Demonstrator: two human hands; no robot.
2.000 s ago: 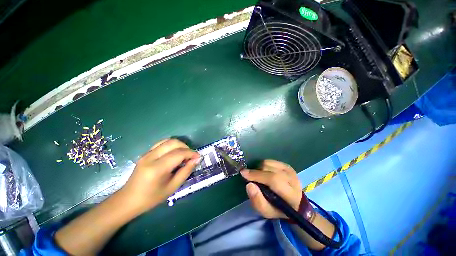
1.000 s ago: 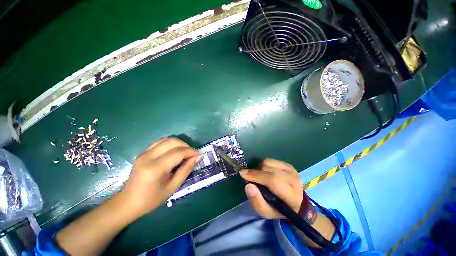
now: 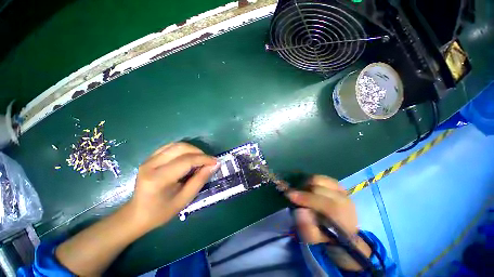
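Observation:
The phone assembly point(image 3: 222, 184) lies tilted on the bench, its speckled circuit board end point(image 3: 252, 158) to the upper right. My left hand point(image 3: 176, 176) is over its left part, thumb and forefinger pinched at the silvery centre; whatever is between the fingertips is too small to tell. My right hand point(image 3: 327, 208), blurred, holds the black soldering iron point(image 3: 338, 235). Its blurred shaft points at the phone's right end; I cannot tell whether the tip touches. A loose pile of small leaded components point(image 3: 92, 153) lies to the left.
A fume fan point(image 3: 317, 40) stands at the back right, beside the solder tub point(image 3: 349, 100) and black iron stand point(image 3: 428, 65) with its yellow-gold patch. A plastic parts bag point(image 3: 19, 195) lies at the left edge. A worn white rail point(image 3: 135, 59) runs behind the bench.
My right hand and the iron have moved right and slightly down, drawing back from the board. My left hand stays at the phone. The view has shifted slightly.

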